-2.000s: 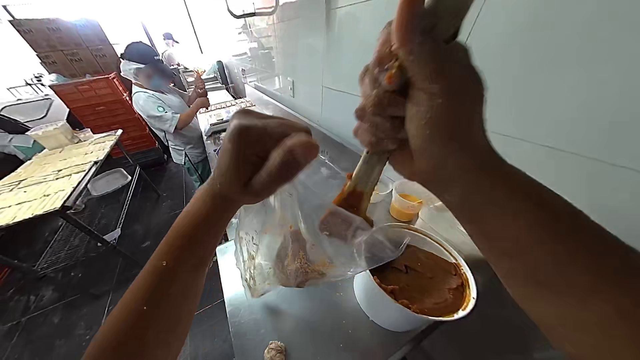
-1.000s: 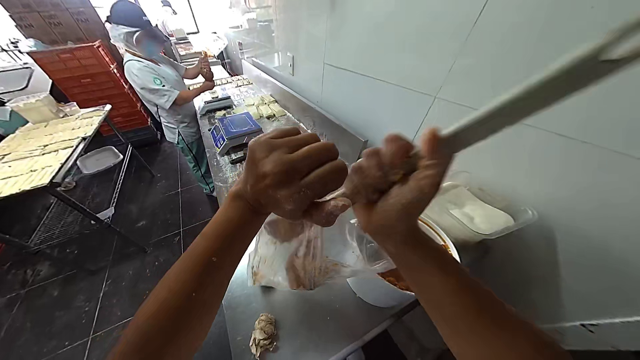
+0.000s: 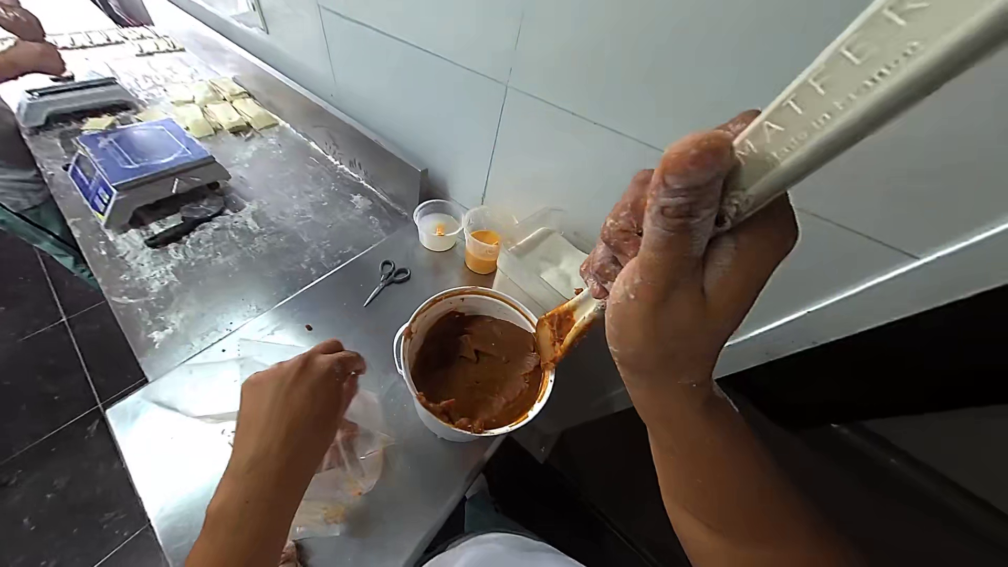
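Note:
My right hand (image 3: 685, 268), dusted with flour, grips the long pale handle of a Matfer spatula (image 3: 835, 87). The spatula's blade, smeared with reddish-brown paste, rests at the right rim of a white plastic bucket (image 3: 404, 386), which holds thick reddish-brown paste (image 3: 476, 370). To the bucket's left, my left hand (image 3: 303, 394) is closed at the fingertips over a clear plastic bag (image 3: 354, 465) with smears inside; the bag's top seems pinched there. Part of the bag is hidden behind the hand and forearm.
Scissors (image 3: 386, 282) and two plastic cups (image 3: 438, 227) (image 3: 482, 242) stand beyond the bucket, beside a clear container (image 3: 543, 264). A blue-topped scale (image 3: 146, 161) and dough squares (image 3: 224, 114) lie on the floured steel table. A co-worker's hand (image 3: 35, 59) is at upper left. A tiled wall borders the right.
My hands have moved apart; they were together on the spatula and bag one second ago. The spatula's blade is now at the bucket's rim. The view has tilted down.

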